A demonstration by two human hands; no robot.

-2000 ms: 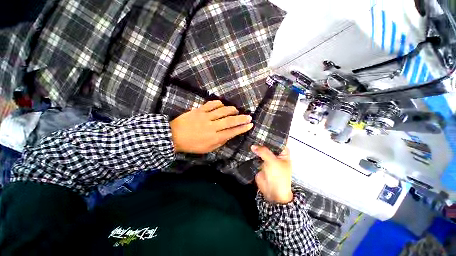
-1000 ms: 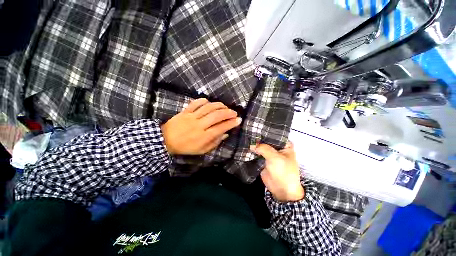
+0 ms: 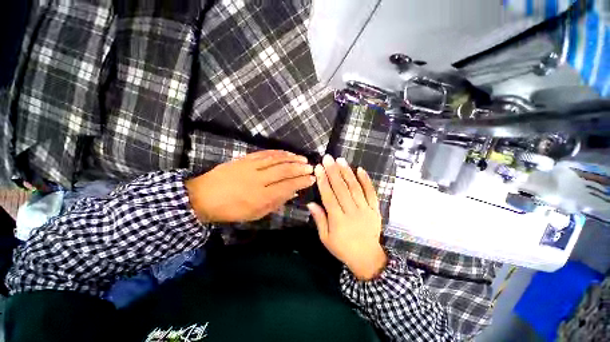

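Observation:
A dark plaid fabric piece (image 3: 361, 137) lies in front of the sewing machine's presser foot and needle area (image 3: 401, 127), its far end close to the metal parts. My left hand (image 3: 251, 186) lies flat on the plaid cloth, palm down, fingers pointing right. My right hand (image 3: 351, 214) lies flat on the piece, fingers spread slightly and pointing away from me. The fingertips of both hands nearly meet at a dark fold. Neither hand grips the cloth. The needle tip cannot be made out.
More plaid panels (image 3: 144, 87) hang at the left, with blue denim (image 3: 134, 287) below them. The white machine bed (image 3: 461, 210) extends right. Plaid cloth (image 3: 461, 294) hangs below its front edge. A blue bin (image 3: 558, 290) stands at the lower right.
My right hand has let go of the cloth's near edge and moved forward, flat onto the piece. My left hand has shifted slightly left in view. The view has also shifted.

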